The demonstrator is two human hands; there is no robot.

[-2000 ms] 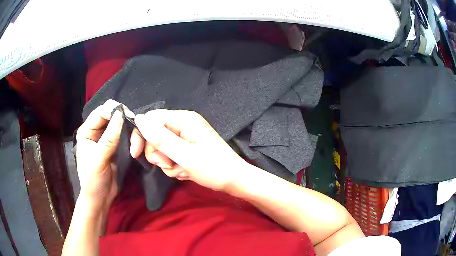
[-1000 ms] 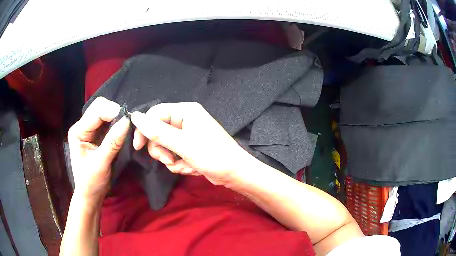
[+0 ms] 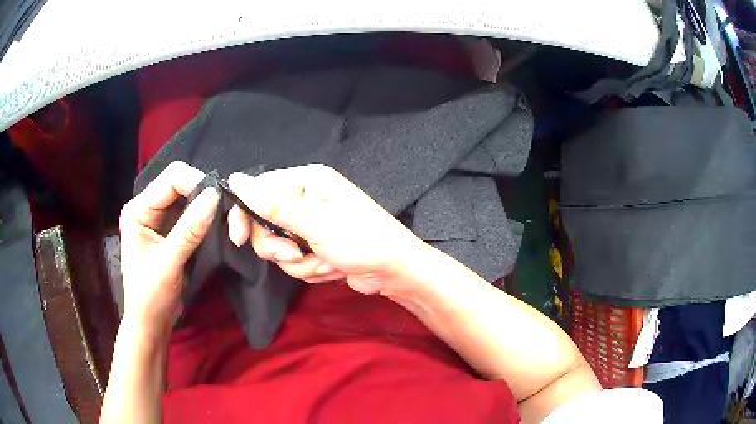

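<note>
A large dark grey garment piece (image 3: 414, 141) lies limp over my lap on red cloth. My left hand (image 3: 166, 236) pinches a small tip of it between thumb and fingers at the left. My right hand (image 3: 319, 224) is close beside it and holds a slim dark tool (image 3: 264, 222), which looks like thread snips. The tool's front end touches or nearly touches the pinched tip; its blades are too small to make out. A narrow part of the cloth hangs down below my hands.
The white table edge (image 3: 331, 21) curves across the top. A flat dark grey pile (image 3: 659, 207) lies at the right above an orange basket (image 3: 608, 339). Dark strips (image 3: 634, 83) hang at the upper right. A brown board edge (image 3: 66, 315) and grey layers (image 3: 21, 306) are at the left.
The dark tool now shows clearly along my right fingers, where it was mostly hidden. My right hand has turned slightly and shifted a little. My left hand still pinches the cloth tip.
</note>
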